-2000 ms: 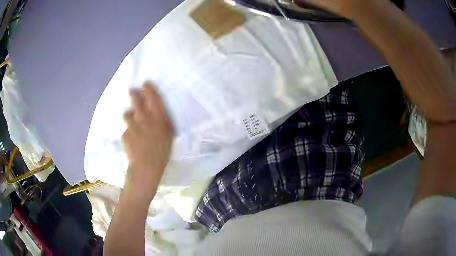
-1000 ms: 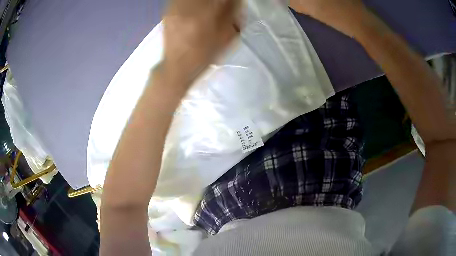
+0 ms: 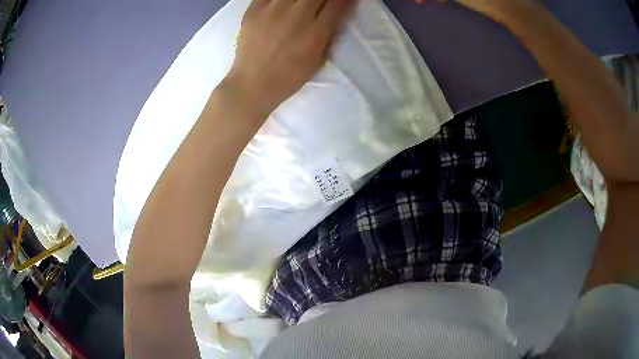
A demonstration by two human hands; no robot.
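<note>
A white garment (image 3: 280, 165) lies spread on the grey-purple table and hangs over its near edge. A care label (image 3: 332, 182) with black print shows on it near the edge. My left hand (image 3: 291, 45) lies over the upper part of the garment, its fingertips cut off by the top edge; whether it grips cloth is hidden. My right hand (image 3: 483, 5) is at the top edge, right of the garment, mostly cut off, so its fingers and anything in them cannot be told.
The grey-purple table (image 3: 77, 91) extends left and right of the garment. Yellow rails (image 3: 43, 254) and white cloth (image 3: 28, 186) are at the lower left. Checked fabric (image 3: 413, 217) covers my lap. Patterned cloth (image 3: 587, 179) shows under my right forearm.
My left hand has moved up from the garment's middle to its top. The iron at the top and the brown patch no longer show. The view has shifted slightly.
</note>
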